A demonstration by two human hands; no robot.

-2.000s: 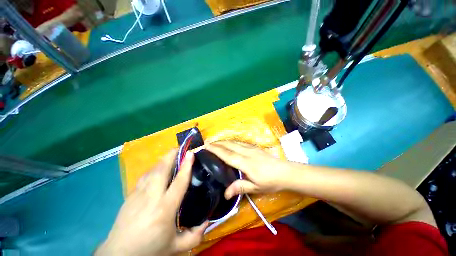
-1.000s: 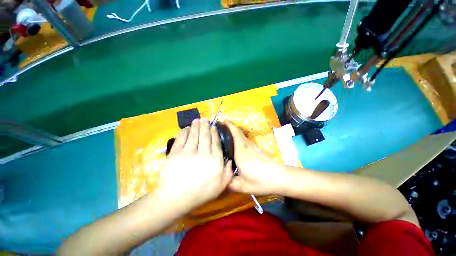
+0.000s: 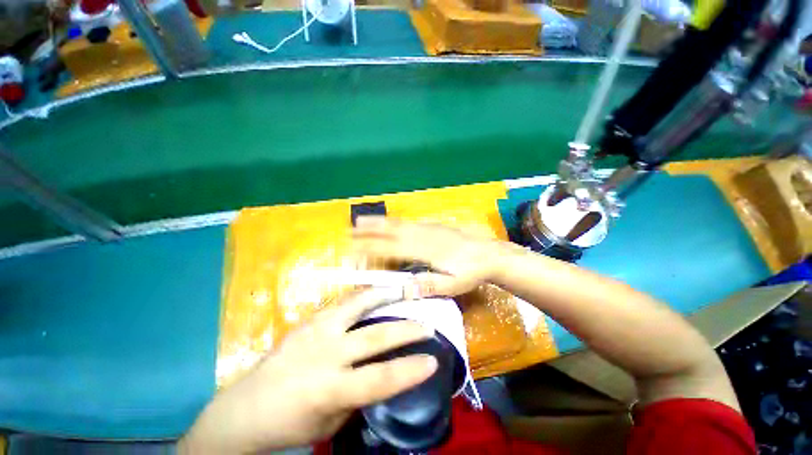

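A part-built unit with a glossy black ball housing [image 3: 411,404] and a white shell [image 3: 442,317] is at the front edge of the orange-wrapped cradle [image 3: 267,267]. My left hand [image 3: 329,364] holds it, with fingers spread over the black housing. My right hand [image 3: 436,253] is blurred and reaches across behind the white shell, its fingertips pointing left; its thumb side is near a small dark part, and whether it grips anything is unclear. A white stick shows at the unit's right side. A small black block [image 3: 369,213] lies at the cradle's back edge.
A round tub [image 3: 556,218] with a brown stick stands right of the cradle, under the hanging power screwdriver [image 3: 659,107] and its clear hose. The green conveyor belt [image 3: 294,124] runs behind. A carton of black parts [image 3: 770,382] is at right. Another white unit [image 3: 329,11] stands across the belt.
The unit has moved toward me and tilted, now showing its white shell. My hands have separated from around the housing; the right one has moved back and left. The view has shifted.
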